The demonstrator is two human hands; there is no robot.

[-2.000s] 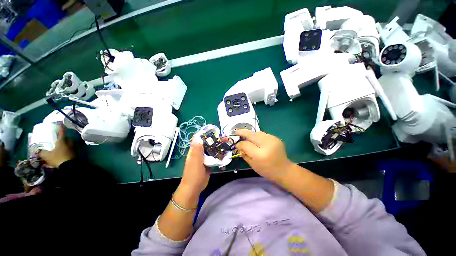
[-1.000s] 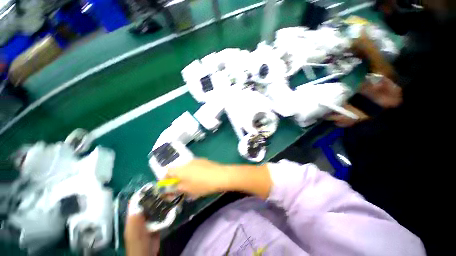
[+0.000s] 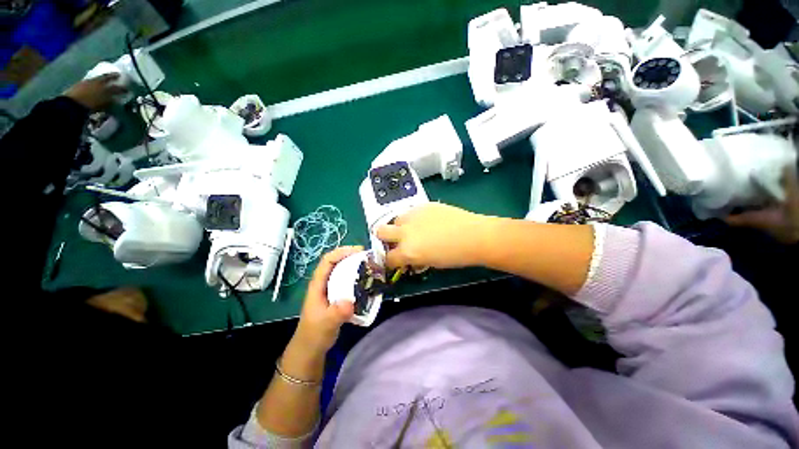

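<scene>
My left hand (image 3: 322, 294) holds a round white lens head shell (image 3: 347, 282) at the bench's front edge, its open side with a dark board turned to the right. My right hand (image 3: 427, 237) is at the lower opening of a white camera body housing (image 3: 382, 209), fingertips pinched just above the shell. Thin wires and a bit of yellow show below my right fingers; what the fingertips pinch is hidden. The housing lies on the green bench with its dark lens and LED panel (image 3: 393, 182) facing up and a white mounting arm (image 3: 435, 147) behind it.
A pale blue-white thin cord tangle (image 3: 319, 235) lies left of the work. White camera units stand in clusters at left (image 3: 236, 213) and right (image 3: 583, 145). A metal strip (image 3: 368, 90) runs behind. Another person's hand (image 3: 95, 91) is at far left, another at the right edge.
After a blurred swing of the view, the shell in my left hand is tilted, its opening turned right. My right hand is back at the housing. The neighbour's arm at left now reaches farther back.
</scene>
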